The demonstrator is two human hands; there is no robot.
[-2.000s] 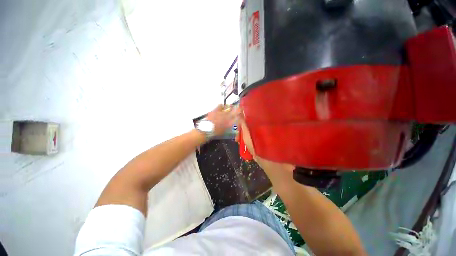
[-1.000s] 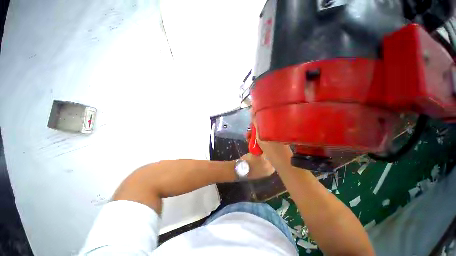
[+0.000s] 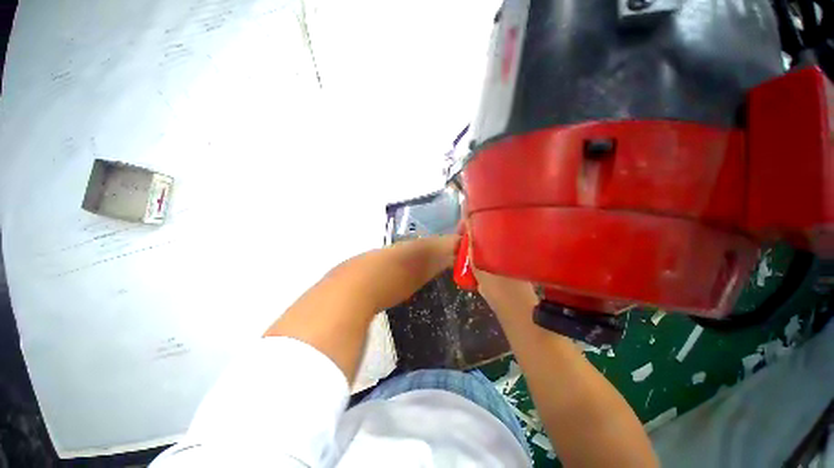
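Note:
The straight knife cutting machine (image 3: 613, 164), with a black top and red lower body, fills the upper right. Its base plate (image 3: 425, 218) shows at the edge of the white fabric lay (image 3: 229, 302). A red handle (image 3: 465, 263) juts out at the motor's left side. My right forearm rises from the bottom to the machine; my right hand (image 3: 485, 277) is mostly hidden under the motor, by the red handle. My left forearm reaches across the lay's edge, and my left hand goes behind the motor's left side, hidden. What either hand grips cannot be seen.
A small open grey-brown box (image 3: 126, 192) rests on the lay at the left. The dark, lint-speckled table (image 3: 443, 324) shows in front of me. White scraps litter the green floor (image 3: 658, 361) at the right. A black cable curves below the motor.
My left hand was beside the machine, then at the red handle with its watch showing; now it is farther forward behind the motor. The view and the machine in it have shifted slightly.

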